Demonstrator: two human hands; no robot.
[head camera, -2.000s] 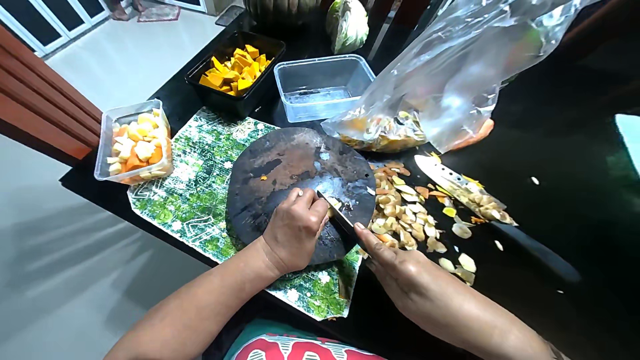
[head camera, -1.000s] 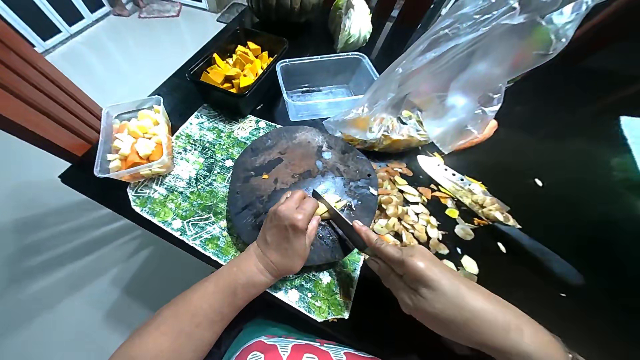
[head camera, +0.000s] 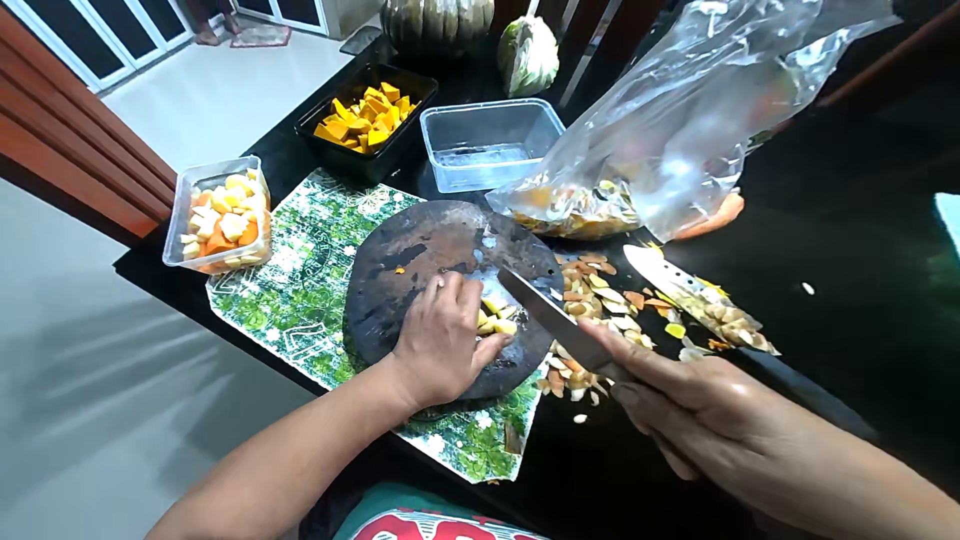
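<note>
My left hand (head camera: 448, 337) rests on a round dark chopping board (head camera: 405, 232), its fingers curled against pale yellow cut pieces (head camera: 496, 318), probably potato. Whether it grips any of them is hidden. In my right hand (head camera: 690, 405) is a knife (head camera: 551, 319), held by its handle with the blade slanting over the board's right part, apart from the pieces. A tiny orange scrap (head camera: 400, 270) lies on the board. The board stands on a green patterned mat (head camera: 300, 247).
Peelings (head camera: 600, 300) and a second, broad knife (head camera: 675, 289) lie right of the board. Behind are a clear plastic tub (head camera: 491, 180), a black tray (head camera: 367, 161) of orange chunks, a plastic bag (head camera: 667, 127), a cabbage (head camera: 529, 56) and a pumpkin (head camera: 437, 26). A tub (head camera: 217, 262) of cut vegetables stands left.
The knife in my right hand has moved away from the fingers of my left hand, to the right. The yellow piece under the blade earlier now shows as several smaller pieces.
</note>
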